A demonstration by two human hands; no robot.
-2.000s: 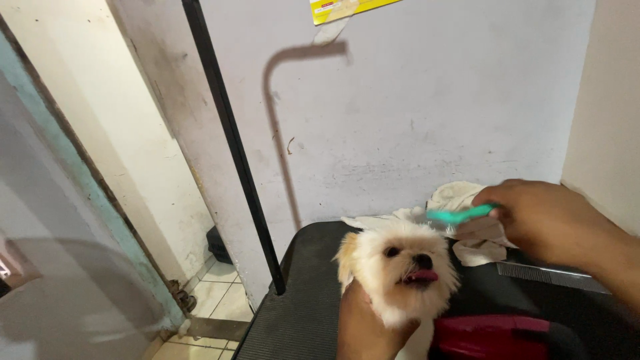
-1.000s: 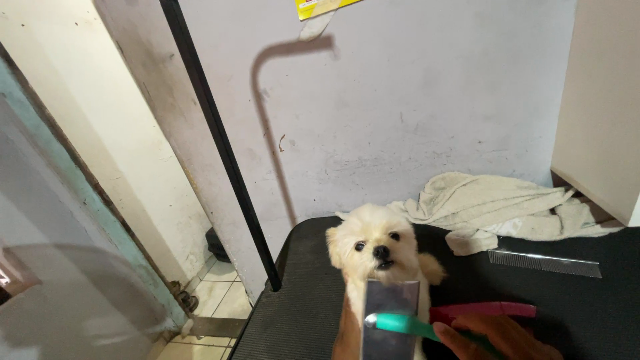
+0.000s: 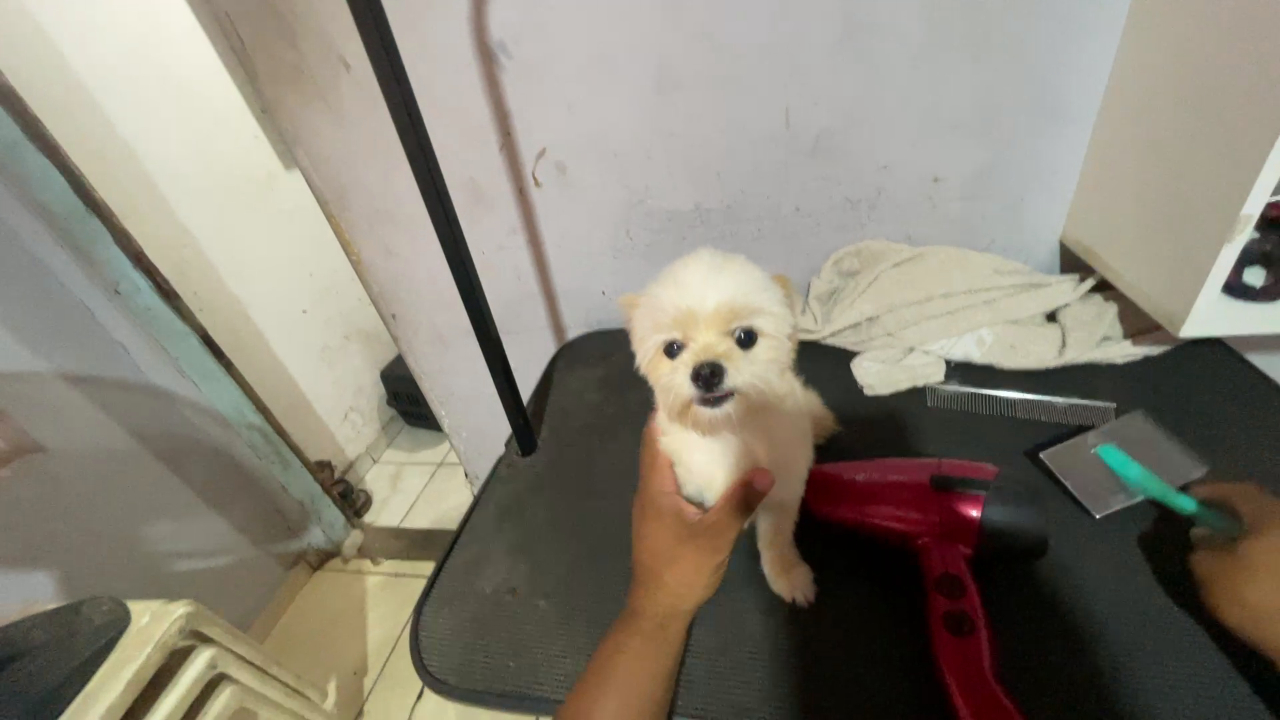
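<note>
A small cream-coated dog (image 3: pixel 735 400) faces me on the black grooming table (image 3: pixel 520 560). My left hand (image 3: pixel 690 520) grips its chest and foreleg from the front, thumb over the fur. At the right edge my right hand (image 3: pixel 1240 560), partly cut off by the frame, is closed on the green handle of a slicker brush (image 3: pixel 1130 462), whose flat square head is low over the table. Between my hands lies a red hair dryer (image 3: pixel 900 500) with a black end, close beside the dog. A metal grooming comb (image 3: pixel 1020 404) lies behind the brush.
A crumpled light towel (image 3: pixel 960 310) lies along the wall. At the table's left corner stands a black upright post (image 3: pixel 440 220). A white cabinet (image 3: pixel 1170 170) borders the right rear. Stacked cream plastic stools (image 3: pixel 190 660) stand at the lower left, and a dark box (image 3: pixel 405 392) is on the tiled floor.
My right hand has moved the slicker brush from in front of the dog's chest to the far right. Two seconds ago the brush was above and behind the dog's head. The view has tilted down.
</note>
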